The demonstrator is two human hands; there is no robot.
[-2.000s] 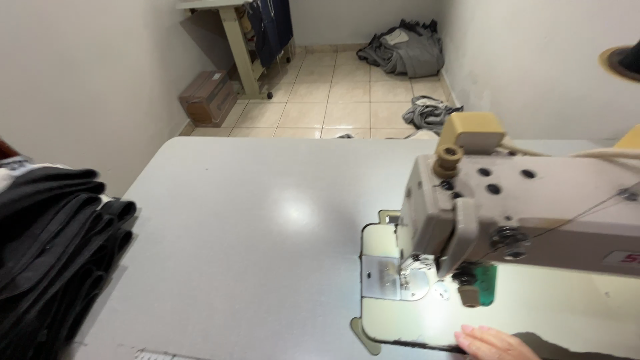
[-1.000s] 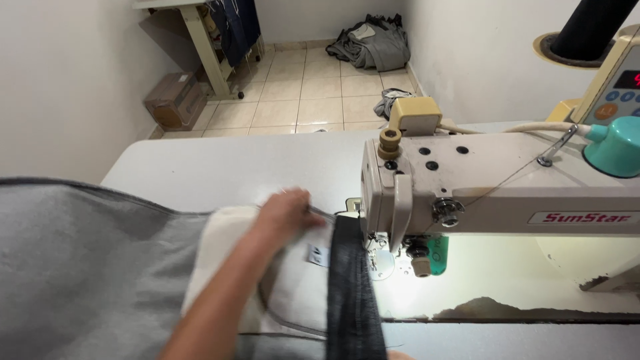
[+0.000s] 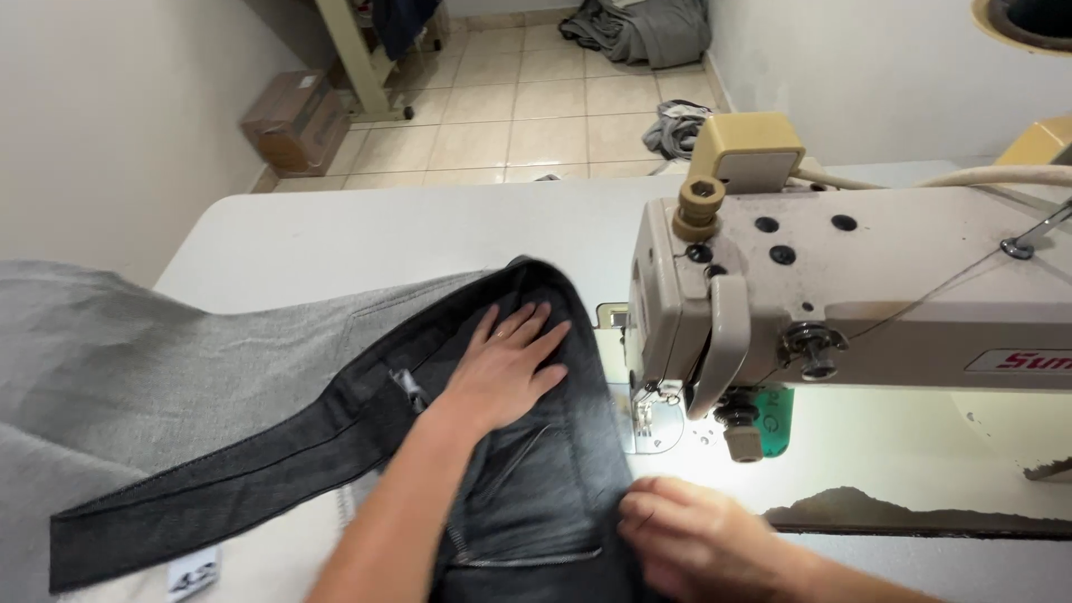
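A pair of dark denim trousers (image 3: pixel 536 477), partly turned to its grey inner side (image 3: pixel 251 360), lies over the left of the sewing table. Its black waistband (image 3: pixel 251 461) curves from the lower left up and round toward the sewing machine. My left hand (image 3: pixel 507 368) lies spread on the dark cloth, fingers apart, pressing it down. My right hand (image 3: pixel 678 532) pinches the garment's edge just below the needle area. The presser foot (image 3: pixel 643 419) of the industrial sewing machine (image 3: pixel 837 276) is right of the cloth. A white size tag (image 3: pixel 193 574) shows at lower left.
The grey-white sewing table (image 3: pixel 402 226) reaches behind the garment. Beyond it, on the tiled floor, are a cardboard box (image 3: pixel 297 121), a table leg (image 3: pixel 356 59) and heaps of grey cloth (image 3: pixel 649 33). The machine's arm spans the right side, with a green guard (image 3: pixel 775 423) beneath it.
The garment, absent from view two seconds ago, now covers the table's left. My left hand has gone from the pale pocket cloth to flat on the dark cloth; my right hand has come into view.
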